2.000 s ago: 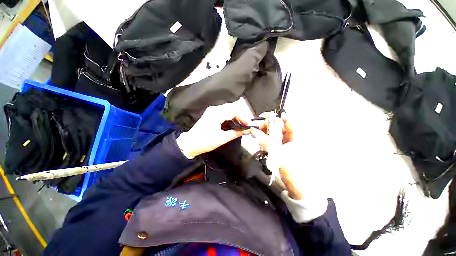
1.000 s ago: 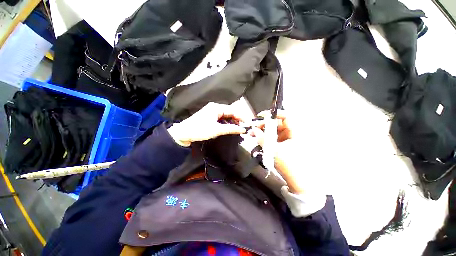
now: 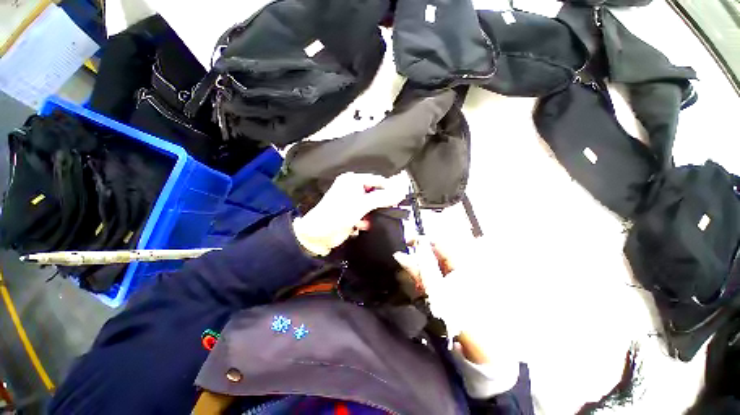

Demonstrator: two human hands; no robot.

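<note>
A black bag piece (image 3: 377, 253) hangs at the near table edge, against the apron. My left hand (image 3: 345, 212) holds its upper part between thumb and fingers. My right hand (image 3: 434, 280), with pale wraps on the fingers, is just right of and below my left hand. It grips a slim dark tool (image 3: 418, 219) whose narrow end points up beside my left fingertips. The glare on the white top hides the outline of the right hand, and whether the blades touch the piece cannot be told.
Black bag pieces (image 3: 592, 150) with small pale labels lie in an arc across the white tabletop (image 3: 560, 267). A blue crate (image 3: 174, 190) of black pieces stands at left, with a pale rod (image 3: 122, 256) across it. A thread bundle (image 3: 621, 381) lies at lower right.
My right hand has moved down and slightly left, and the dark tool now points up near my left fingers. The view has shifted slightly, so the bags sit lower in the picture.
</note>
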